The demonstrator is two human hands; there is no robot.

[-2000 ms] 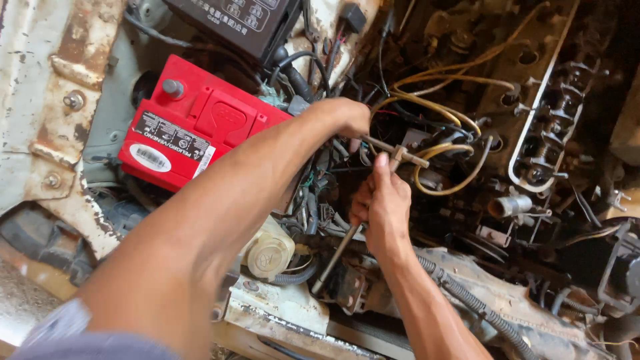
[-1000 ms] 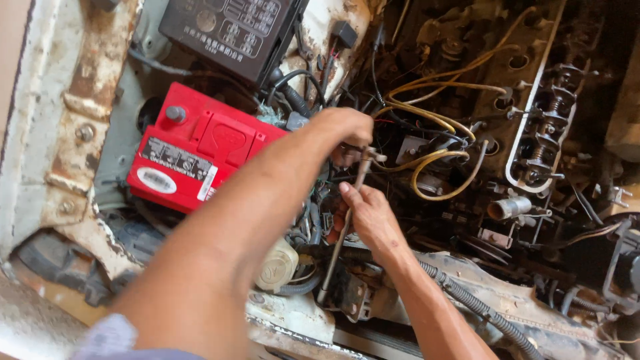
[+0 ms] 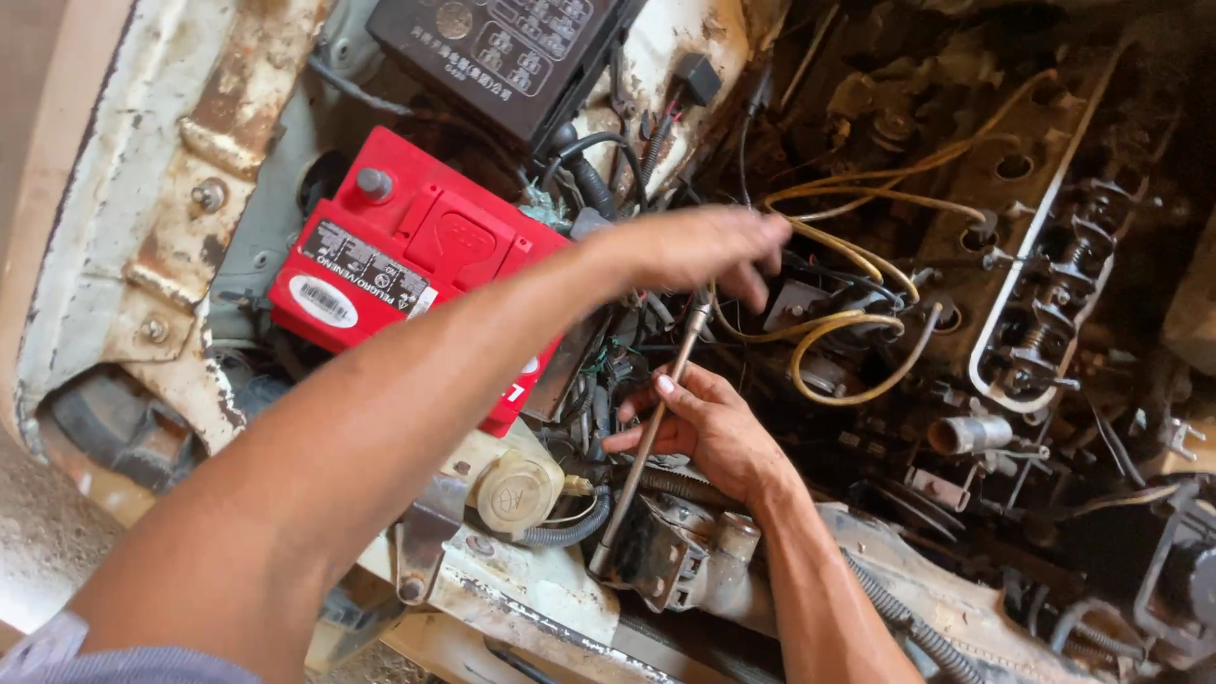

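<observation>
A long metal socket extension bar (image 3: 641, 451) slants across the engine bay, its lower end at a metal bracket and its upper end below my left hand. My right hand (image 3: 703, 418) loosely grips the bar, with the thumb on top and fingers behind. Blurred by motion, my left hand (image 3: 731, 249) is over the bar's upper end with fingers apart; whether it touches the bar is hidden. A red car battery (image 3: 427, 228) sits left of the hands, partly behind my left forearm. Close by are a metal bracket (image 3: 670, 551) and a round cream cap (image 3: 515, 494).
A black fuse box (image 3: 503, 66) lies beyond the battery. Yellowish ignition leads (image 3: 850, 318) loop beside the engine, whose valve gear (image 3: 1059, 294) is exposed at right. Wiring bundles (image 3: 598, 380) run under the hands. The rusty body edge (image 3: 223, 142) borders the left.
My left hand was closed around the bar's upper end; its fingers are now spread. My right hand has moved down along the bar since two seconds ago.
</observation>
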